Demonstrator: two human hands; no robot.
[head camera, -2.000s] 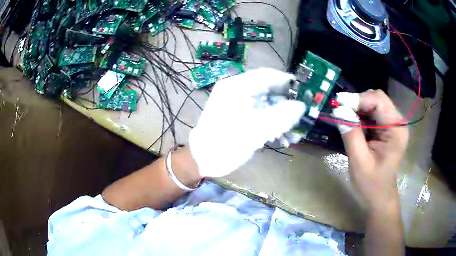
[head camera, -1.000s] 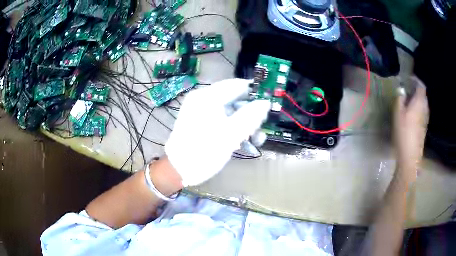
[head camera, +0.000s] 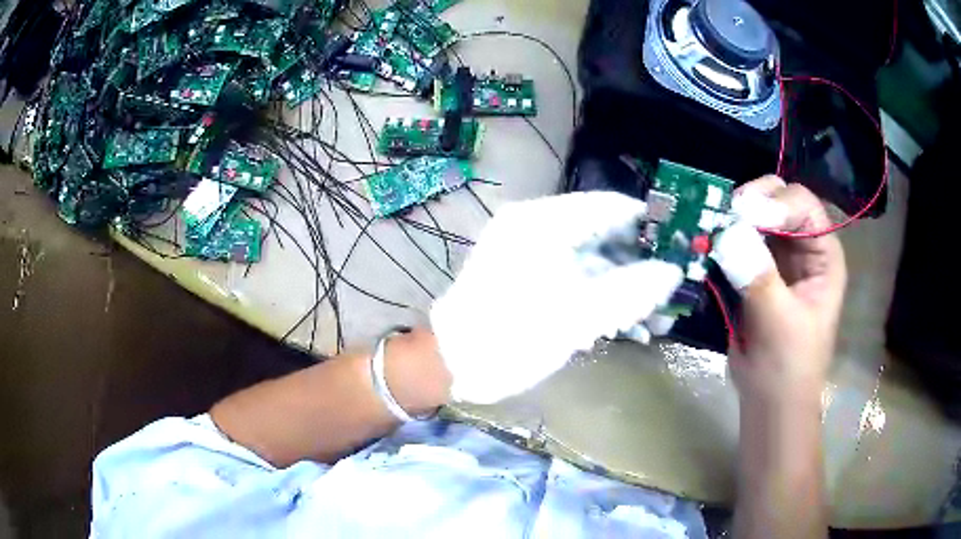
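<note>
My left hand (head camera: 559, 284), in a white glove, holds a green circuit board (head camera: 685, 198) upright by its left and lower edge, over the black speaker housing (head camera: 616, 137). White sockets and a red one line the board's right side. My right hand (head camera: 785, 263), with white finger cots, pinches the end of a red speaker lead (head camera: 883, 158) at the board's upper white sockets. The fingertips hide the plug, so whether it is seated cannot be told. Another red wire runs down from the board's lower sockets behind my right hand.
A heap of green boards (head camera: 137, 84) with thin black wires covers the pale table's left side. A few boards (head camera: 419, 186) lie between it and the housing. A silver-framed speaker driver (head camera: 717, 53) sits at the upper right. The table's front edge (head camera: 200, 290) curves below my left arm.
My right hand, away at the right a second ago, is back at the board with a red lead. The driver's red lead now runs to my right fingers.
</note>
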